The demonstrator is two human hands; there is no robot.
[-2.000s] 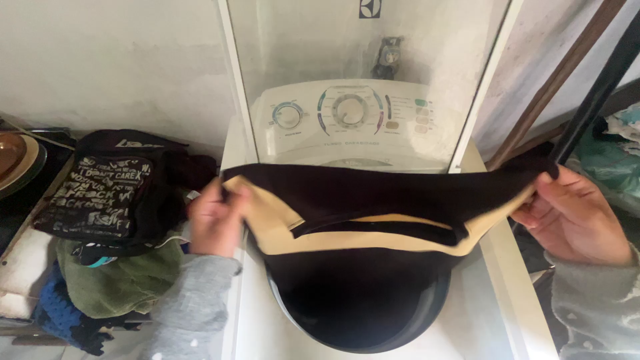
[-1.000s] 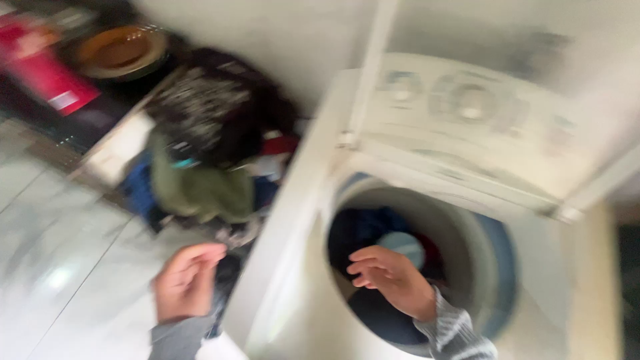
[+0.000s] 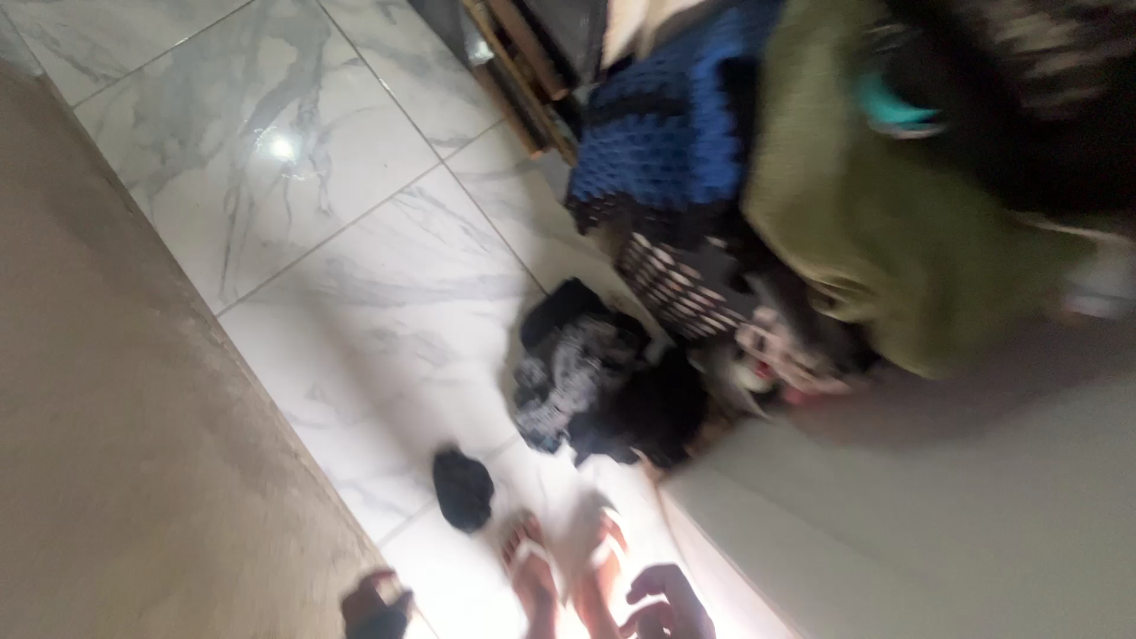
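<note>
At the bottom edge of the head view, my left hand point(image 3: 377, 603) is small and blurred beside the wall; whether its fingers are apart is unclear. My right hand point(image 3: 666, 603) is near my feet, with its fingers apart and curved and nothing in them. A small dark cloth bundle point(image 3: 462, 489) lies on the floor in front of my feet. Farther up, a pile of black and grey clothes point(image 3: 603, 377) rests on the tiles. Above it on the right hang an olive-green garment point(image 3: 896, 213) and a blue and black knitted textile point(image 3: 661, 115).
A bare wall point(image 3: 160, 373) runs along the left. Marbled floor tiles point(image 3: 373, 293) lie between it and the clothes. A pale, smooth panel point(image 3: 941, 497) stands close on the right. My feet in white flip-flops point(image 3: 528, 550) are on the floor at the bottom.
The view has swung strongly down and left, from the washing machine to the floor. Two seconds ago both hands held up a black garment with a beige band; it was out of them one second ago.
</note>
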